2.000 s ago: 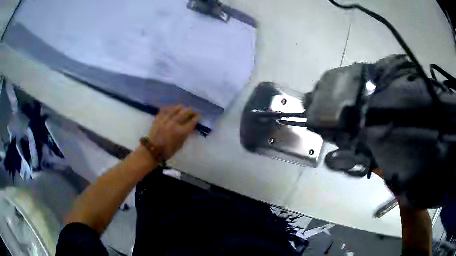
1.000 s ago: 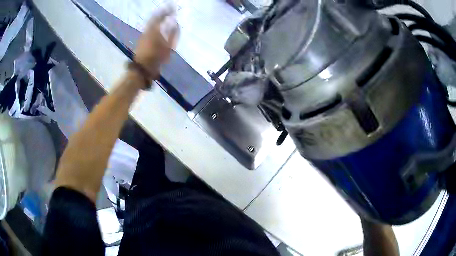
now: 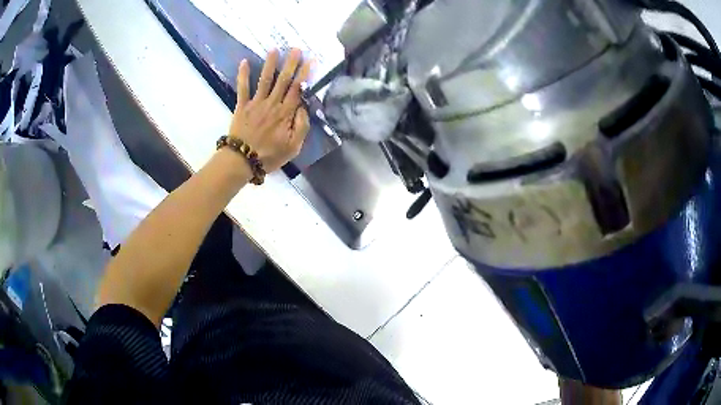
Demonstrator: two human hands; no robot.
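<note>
The straight-knife cutting machine [image 3: 545, 142], with silver housing and blue motor, fills the right side. Its shiny base plate [image 3: 340, 194] lies on the table at the end of the fabric lay [image 3: 217, 47], partly under it. The white paper marker [image 3: 273, 20] covers the lay. My left hand [image 3: 273, 123] is flat on the lay's near end, palm down with fingers spread, holding nothing, beside the knife guard [image 3: 352, 59]. My right hand is hidden behind the motor; only a bit of forearm shows at the bottom edge.
The off-white table [image 3: 146, 87] has its near edge running diagonally beside my body. White, grey and dark offcuts [image 3: 103, 150] hang and lie at the left. Black cables [image 3: 692, 47] show at the top right. A pale rounded object [image 3: 28, 202] stands at the left edge.
The cutter has come from the right to the lay's end, its plate now partly under it. My left hand, raised and blurred a second ago, is now flat on the lay.
</note>
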